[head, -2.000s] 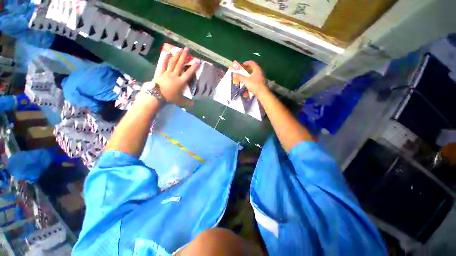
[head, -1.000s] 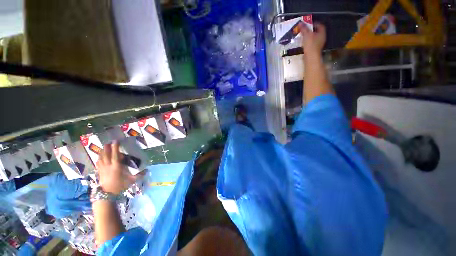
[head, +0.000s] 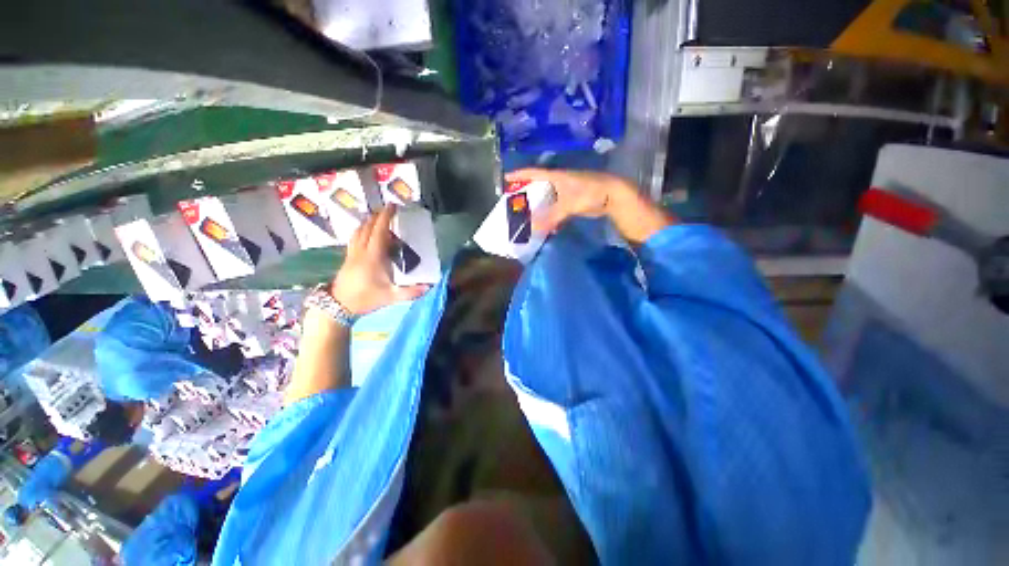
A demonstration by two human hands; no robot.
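Note:
My right hand [head: 584, 199] grips a white phone box [head: 516, 223] with a red corner and a dark phone print, held tilted just past the bench's right end. My left hand [head: 367, 271] is around the left side of another phone box [head: 416, 248], with fingers at its upper edge and the thumb below. The palm side of my left hand is hidden. More phone boxes [head: 219, 234] lie in a loose row to the left on the green bench [head: 451, 177].
A blue crate [head: 531, 138] with clear film scraps stands beyond the bench end. At right are a machine with a metal-edged bed [head: 669, 100], an orange bracket [head: 924, 39] and a red-handled lever [head: 898, 210]. People in blue smocks and stacked cartons [head: 227, 415] are at lower left.
My right hand has come back from the machine bed toward the bench and holds a box. My left hand has moved right along the row. The view has shifted.

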